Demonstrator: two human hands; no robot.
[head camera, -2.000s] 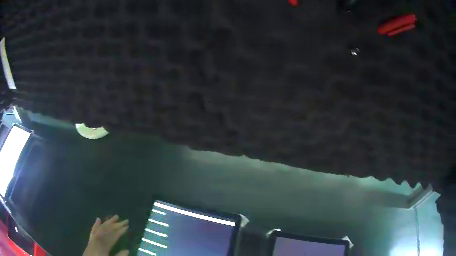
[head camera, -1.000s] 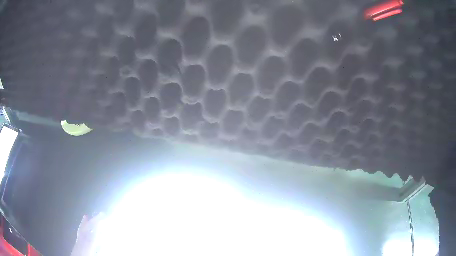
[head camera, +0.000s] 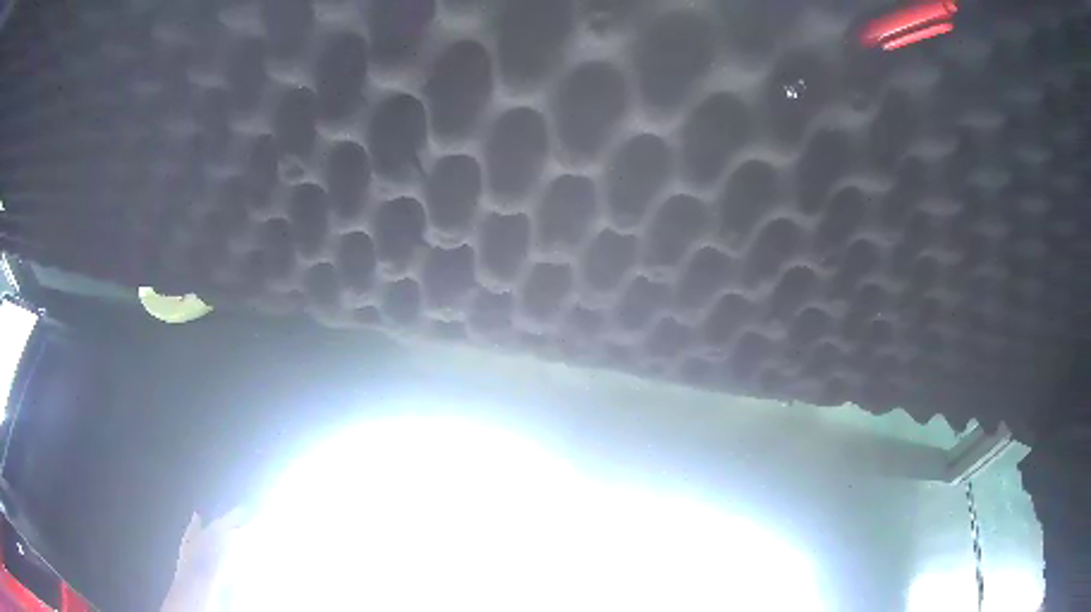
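A huge white glare (head camera: 514, 526) fills the bottom middle in front of me. The display units under it cannot be made out, neither their frames nor their screens. My left hand (head camera: 192, 562) shows only as a pale, washed-out edge at the glare's left rim, cut off by the picture's bottom. Its fingers are lost in the light, so what it touches or holds is hidden. My right hand is not in view.
Grey-black bumpy foam (head camera: 526, 155) hangs across the top. It bears a red piece (head camera: 912, 24) and a small silver glint (head camera: 793, 90). A yellow-green disc (head camera: 175, 306) sits at its lower edge. A bright screen (head camera: 12, 347) stands at far left, red material (head camera: 30, 592) below it.
The two screens, earlier visible with menu lines and a violet surface, have vanished in white glare. The foam looks brighter. My left hand has faded to an edge. The view has shifted slightly.
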